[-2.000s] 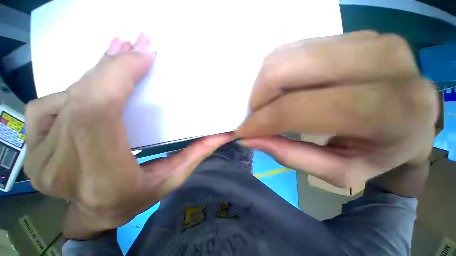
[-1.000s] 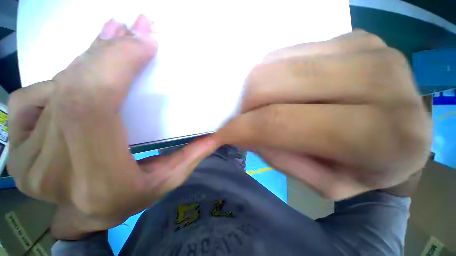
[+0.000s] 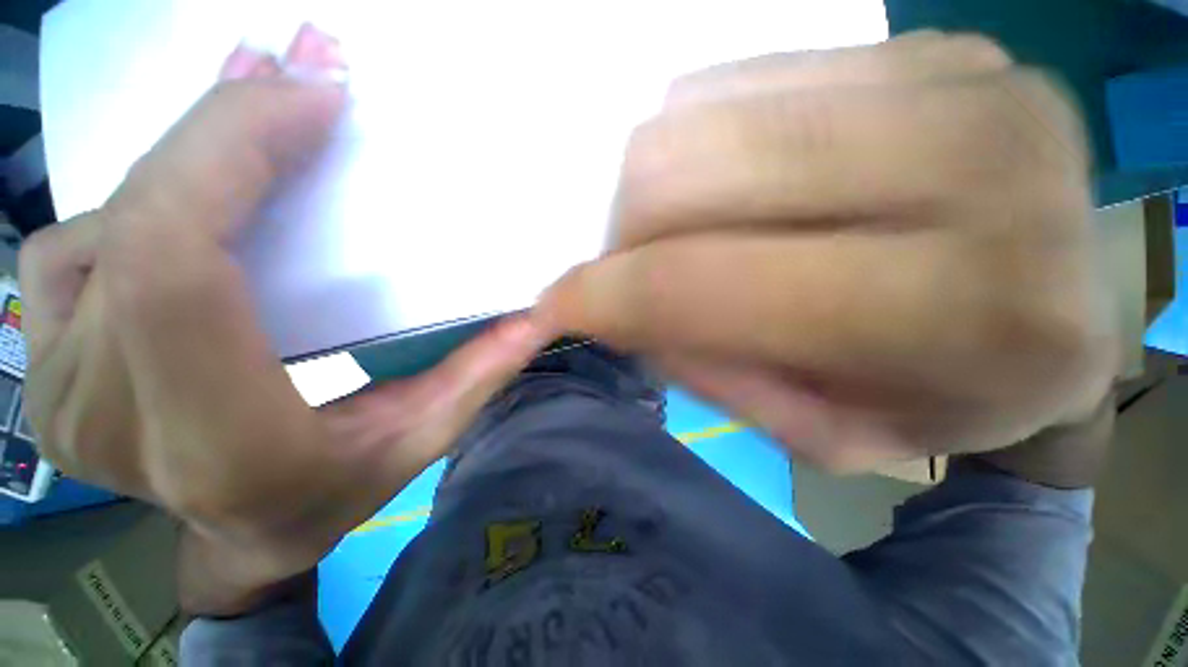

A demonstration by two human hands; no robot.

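A large white box (image 3: 469, 143), its surface overexposed, lies in front of me and runs past the top edge. My left hand (image 3: 196, 313) has its bent fingers on the white surface and its thumb stretched along the near edge. My right hand (image 3: 847, 248), blurred, has its fingers curled in, with fingertips meeting the left thumb tip at the near edge. Any small piece between the fingertips is too small or hidden to tell. A small pale paper (image 3: 328, 378) shows below the near edge, beside my left thumb.
The scale (image 3: 18, 450) is cut off at the left edge. A blue bin (image 3: 1149, 117) is at the right end of the green bench (image 3: 1042, 26). Brown cartons stand low left (image 3: 111, 586) and low right (image 3: 1016, 560). The floor (image 3: 769, 482) is blue with yellow lines.
The small pale paper below the near edge shows again after being out of sight one second ago. The hands and fingertips sit slightly higher in the picture. The fingertips still meet at the near edge.
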